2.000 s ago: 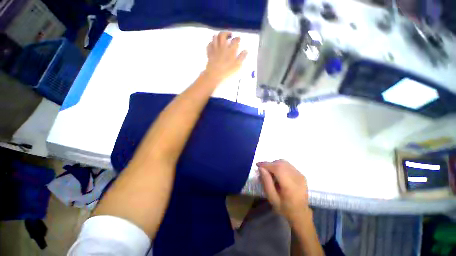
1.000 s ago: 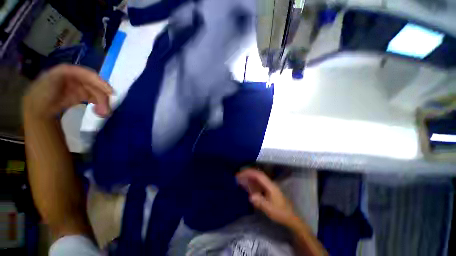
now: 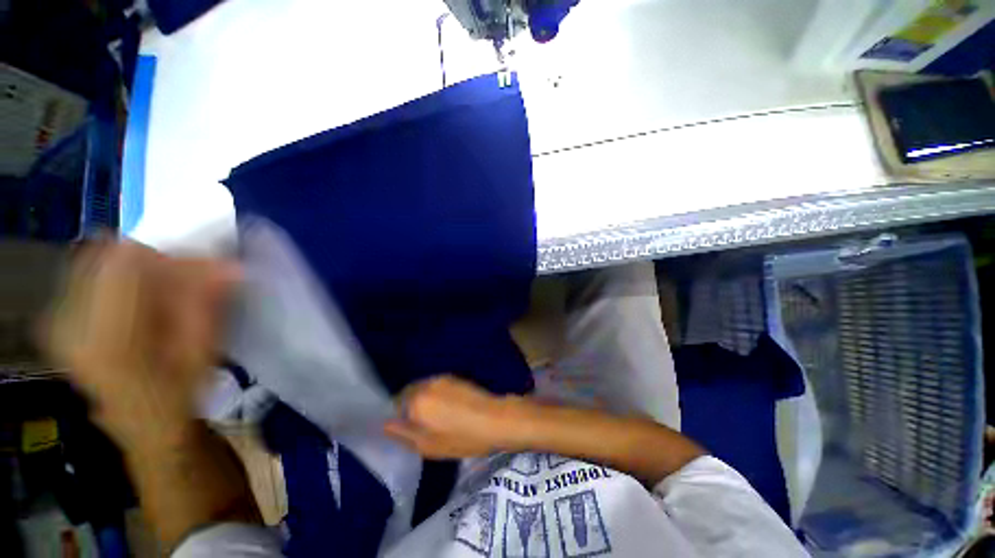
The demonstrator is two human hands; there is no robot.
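Observation:
A dark navy cloth panel (image 3: pixel 382 207) lies on the white machine table, its top right corner at the presser foot (image 3: pixel 504 76), and it hangs over the front edge onto my lap. A pale grey-blue panel (image 3: pixel 300 327) is stretched between my hands at the left. My left hand (image 3: pixel 147 327) is strongly blurred at the pale panel's upper end; its grip cannot be made out. My right hand (image 3: pixel 442 416) is closed on the lower edge of the pale panel, over my lap.
A phone on a tan tray (image 3: pixel 892 164) lies at the table's right. A grey-blue plastic basket (image 3: pixel 966 360) stands below it, with navy cloth (image 3: pixel 731 409) beside it. A blue strip (image 3: pixel 139 142) marks the table's left edge. More cut pieces hang left of my legs.
The view has tipped down towards my lap. The pale cloth moved off the table towards me, and my right hand moved left and closed on it. The navy panel stays at the presser foot.

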